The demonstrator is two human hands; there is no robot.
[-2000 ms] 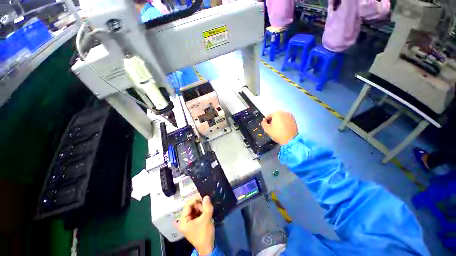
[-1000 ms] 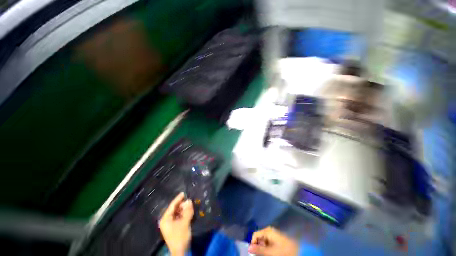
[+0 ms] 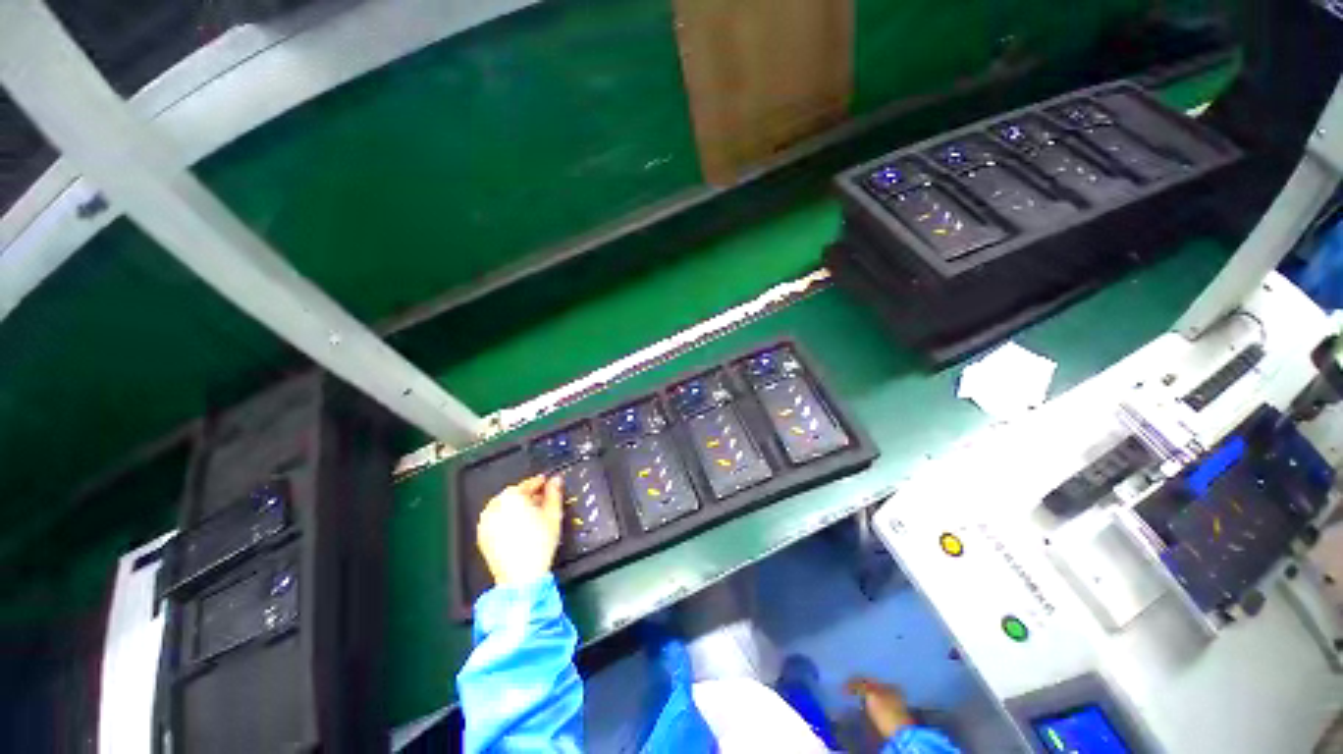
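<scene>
A black foam tray [image 3: 818, 474] lies on the green bench with several black phone-like units side by side in its pockets. Its leftmost pocket shows no unit. My left hand [image 3: 523, 530] is over the tray's left part. Its bent thumb and fingertips touch the left edge of the leftmost unit [image 3: 588, 508], which lies in its pocket; whether they grip it is unclear. My right hand [image 3: 881, 710] is small and blurred at the bottom edge, low beyond the bench, with fingers bent; nothing can be made out in it.
Stacked foam trays [image 3: 943, 302] with units on top stand at the upper right, another stack [image 3: 346, 589] at the left. A white paper [image 3: 1006, 380] lies near the white machine [image 3: 943, 508], whose fixture [image 3: 1230, 508] is at the right. A slanted metal post [image 3: 280, 280] rises behind.
The view has swung left from the machine to the trays. My left hand has carried a unit from the machine front to the tray. My right hand has left the right fixture.
</scene>
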